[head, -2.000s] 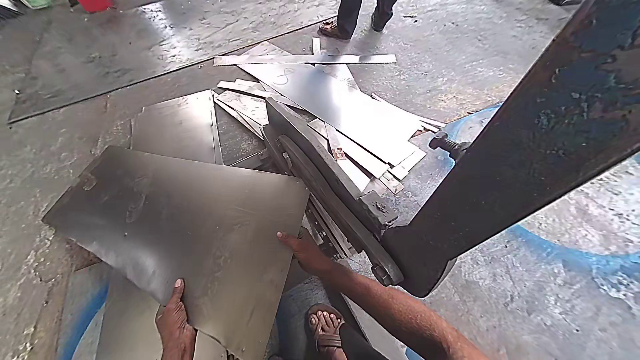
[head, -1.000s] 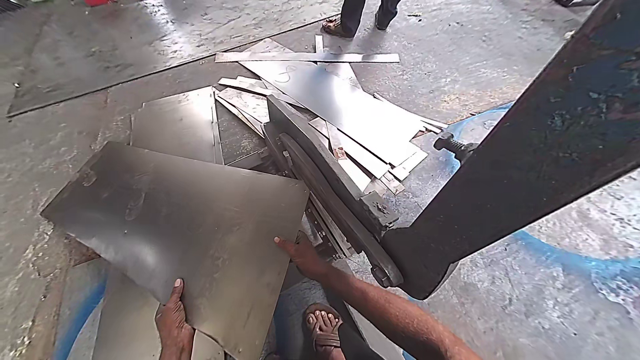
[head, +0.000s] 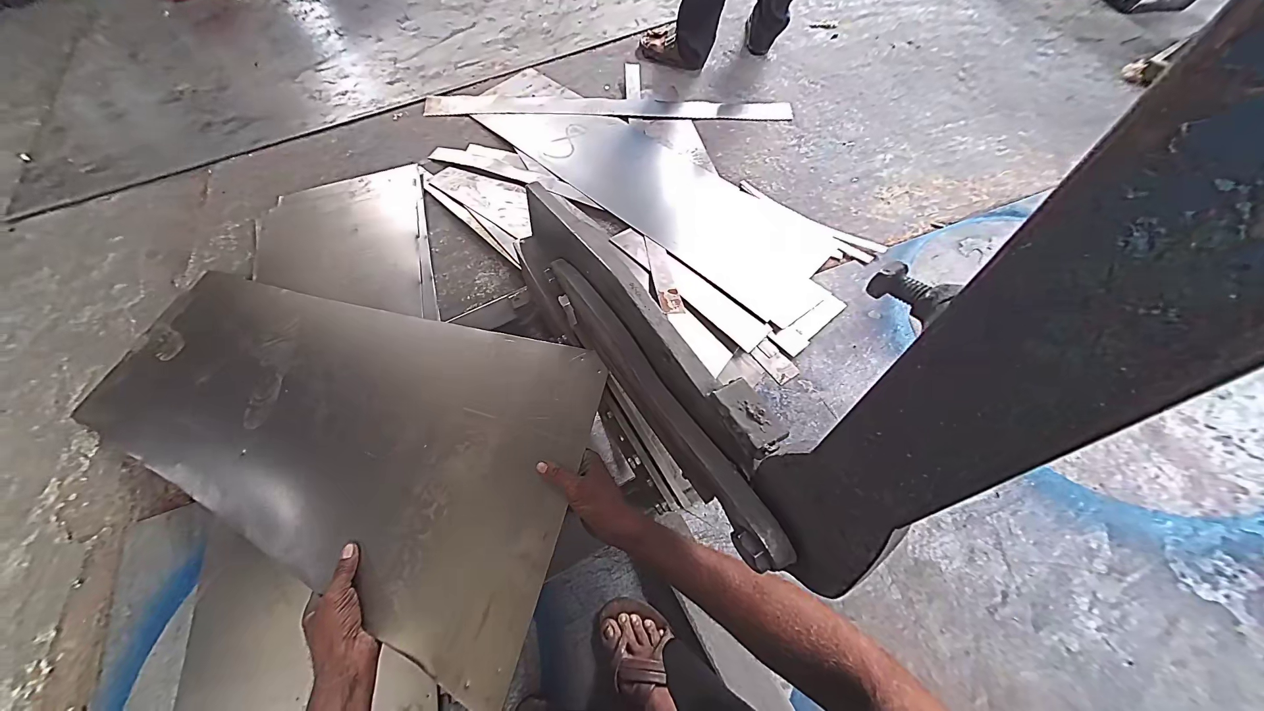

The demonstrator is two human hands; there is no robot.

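A rectangular sheet of metal (head: 385, 425) is held at a tilt between my two hands. My left hand (head: 341, 622) grips its near lower edge with the thumb on top. At the right edge, my right hand (head: 591, 494) holds it, thumb on the upper face and fingers hidden beneath. Just right of the sheet stands a lever shear with a long dark blade (head: 652, 375), joined to a thick steel lever arm (head: 1027, 296) that rises to the upper right. The sheet's right corner is close to the blade; whether they touch I cannot tell.
Beyond the shear, cut metal sheets and strips (head: 691, 207) lie piled on the floor. Another sheet (head: 346, 237) lies behind the held one, and one more (head: 247, 612) lies below it. A person's legs (head: 701, 30) stand at the top. My sandaled foot (head: 637, 647) is beside the shear's base.
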